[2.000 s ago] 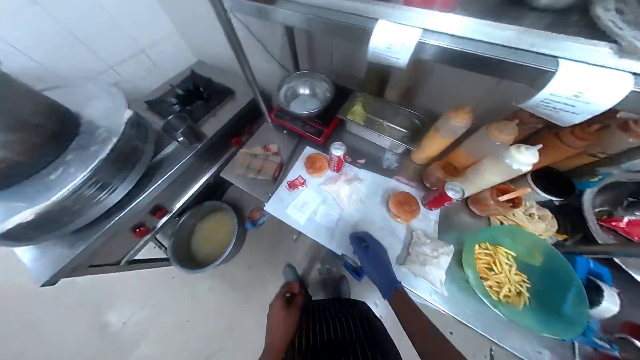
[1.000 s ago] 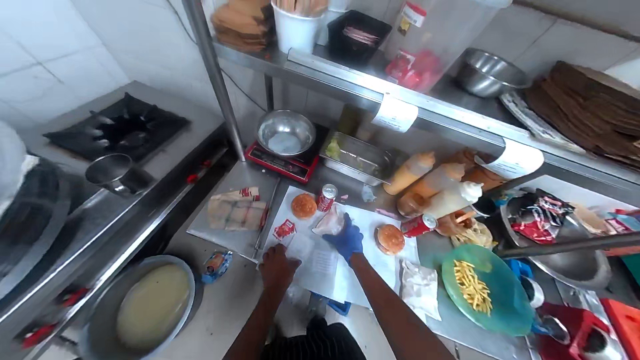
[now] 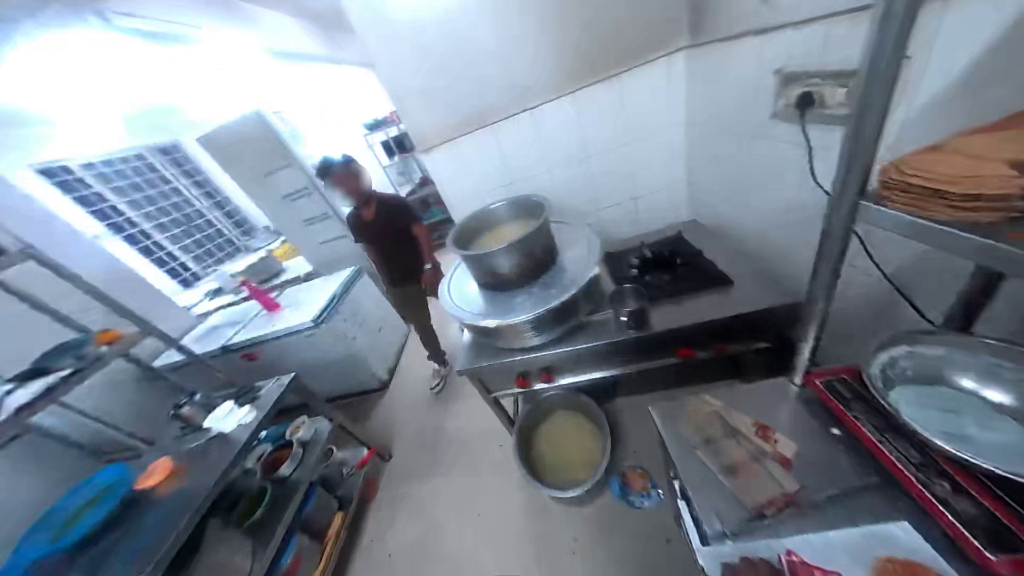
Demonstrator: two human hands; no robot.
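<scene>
At the bottom edge, a small dark part that looks like the fingertips of my left hand [image 3: 750,567] lies on the white paper [image 3: 860,538], beside a red sachet [image 3: 806,565]. The rest of that hand is cut off, so its hold cannot be told. My right hand is out of view. A bun [image 3: 900,567] shows at the same edge, right of the sachet. On the steel counter behind the paper lies a printed paper bag [image 3: 740,456]. A steel bowl [image 3: 952,400] rests over a red-framed appliance [image 3: 880,464] at the right.
A person [image 3: 392,248] stands beyond the stove [image 3: 704,308], which holds a large pot [image 3: 506,248] on a lidded vessel [image 3: 520,308]. A pot of pale liquid [image 3: 564,448] and a blue packet [image 3: 637,486] are on the floor. Shelving with a blue tray [image 3: 72,520] stands left; a shelf post [image 3: 856,192] rises right.
The view has swung far to the left and up. My gloved right hand, on a white packet between the buns one second ago, has left the view.
</scene>
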